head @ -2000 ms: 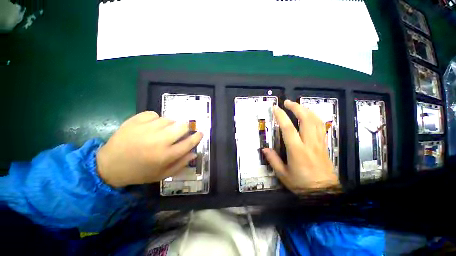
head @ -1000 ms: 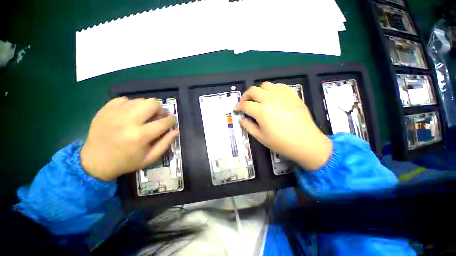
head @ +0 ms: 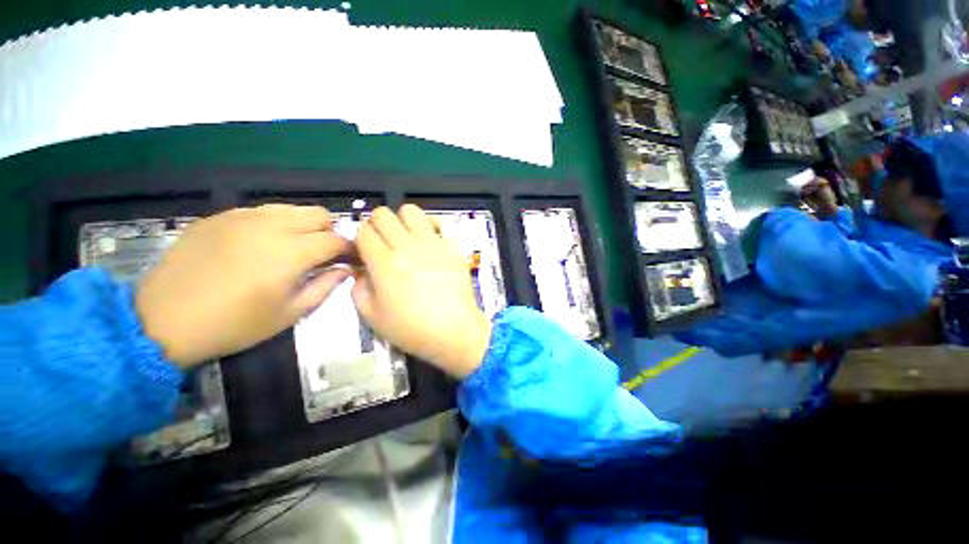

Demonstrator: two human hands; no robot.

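Note:
A black foam tray [head: 255, 434] holds several phone frames, open side up. Both hands meet over the upper part of the second frame from the left [head: 351, 361]. My left hand [head: 250, 276] comes from the left with thumb and fingers bent together. My right hand [head: 420, 287] comes from the right, its fingertips touching or nearly touching the left ones. Whether anything small is pinched between them is hidden. The leftmost frame [head: 191, 409] is partly covered by my left hand. The third frame [head: 487, 266] shows an orange flex cable. The fourth frame [head: 561, 276] is uncovered.
White saw-toothed liner sheets [head: 213, 74] lie beyond the tray on the green bench. A second black tray of frames [head: 645, 175] stands at right, beside a clear plastic bag [head: 723, 202]. Another tray [head: 784, 125] lies farther right, near a person in a blue smock [head: 850, 266].
The view has swung right, bringing a person into sight. My left hand has moved from the leftmost frame to the second, and my hands have come together there.

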